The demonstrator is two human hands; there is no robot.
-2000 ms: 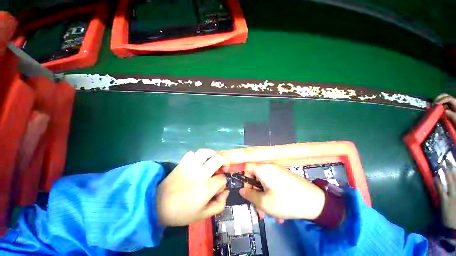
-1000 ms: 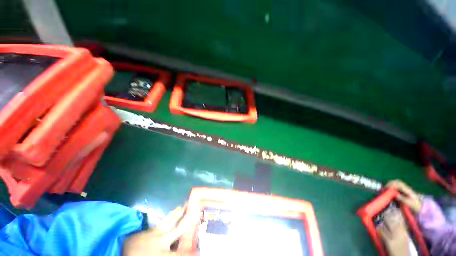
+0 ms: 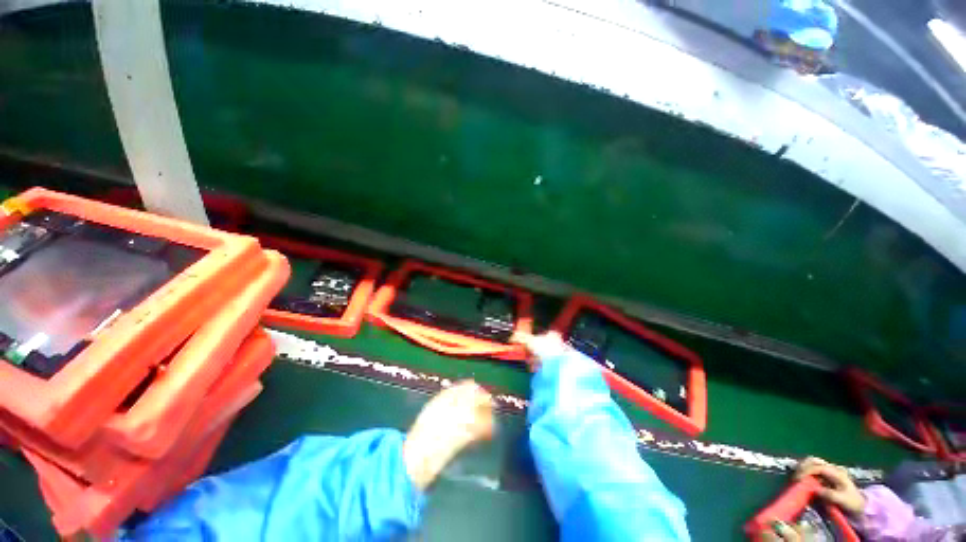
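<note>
A tablet (image 3: 625,355) in a red-orange foam tray (image 3: 694,383) lies at a slant on the conveyor, its inner parts showing. My right hand (image 3: 542,345) is at the tray's left end, between it and a neighbouring framed tablet (image 3: 455,302); its fingers are small and blurred, so a grip cannot be made out. My left hand (image 3: 453,429) is over the near bench by the worn edge strip, blurred with fingers bent; whether it holds anything cannot be told.
A leaning stack of red-orange trays (image 3: 138,413) stands at the left, a tablet in the top one. Another framed tablet (image 3: 334,288) lies on the conveyor behind it. At the lower right another person's hand (image 3: 832,485) is on a framed tablet. A pale post (image 3: 148,116) rises at upper left.
The view has tilted up. The framed tablet before me on the bench is gone from there, and one now lies on the conveyor at my right hand. My left hand is apart from any tray.
</note>
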